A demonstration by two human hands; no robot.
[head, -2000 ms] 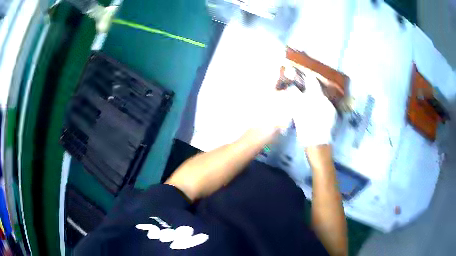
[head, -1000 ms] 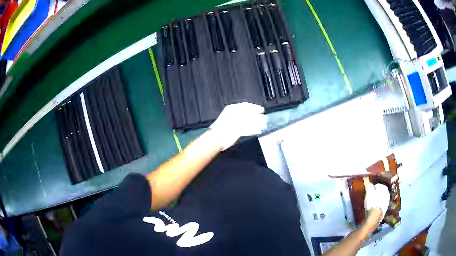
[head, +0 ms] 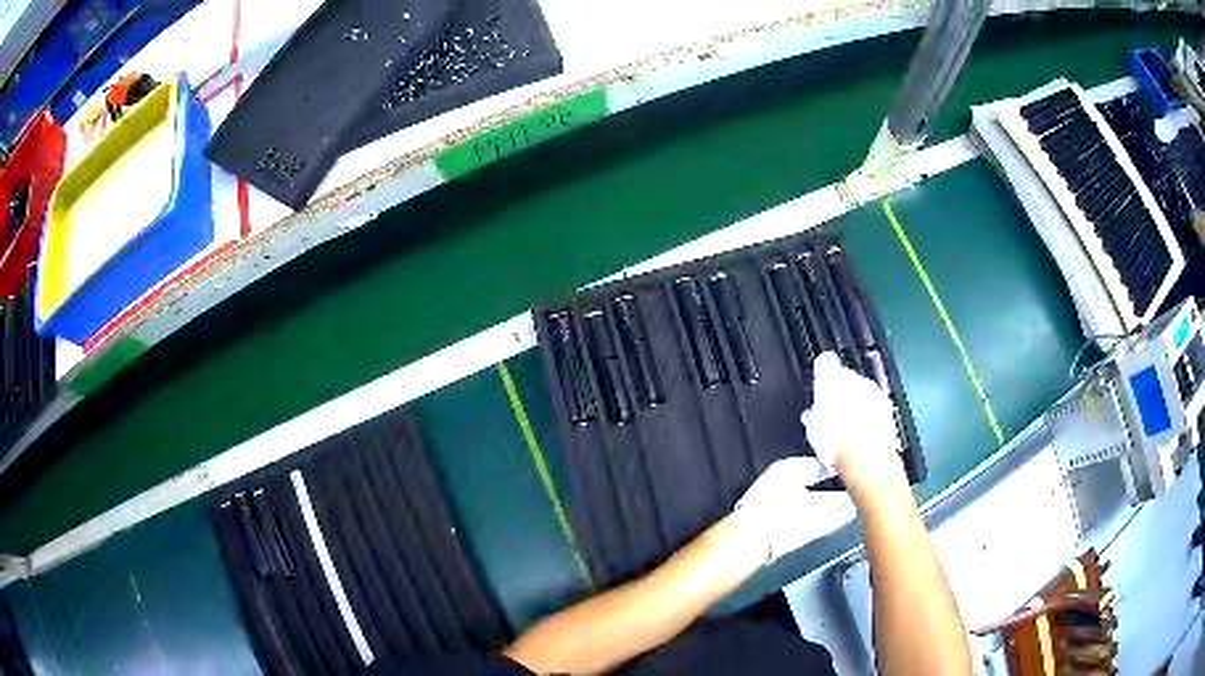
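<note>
A slotted black foam tray [head: 674, 469] lies on the green belt, with black cylindrical units [head: 634, 354] in its upper slots, in groups at left, middle and right. My right hand [head: 848, 416], in a white glove, is over the tray's right part, fingers bent down at the units there; its grip is hidden. My left hand [head: 793, 508], also white-gloved, is just below it at the tray's front edge. A short dark piece shows between the two hands; I cannot tell whether it is held.
A second black tray [head: 383, 528] with a white strip lies left. An orange-brown fixture [head: 1068, 621] is at lower right, below a small device with a blue display [head: 1152, 399]. A blue-yellow bin [head: 126, 211] and black sheets with small parts [head: 397, 79] are on the upper shelf. A metal post [head: 936, 66] stands behind.
My right hand has moved from the fixture to the tray. My left hand has shifted along the tray's front edge to beside it. The view has turned towards the belt and shelf.
</note>
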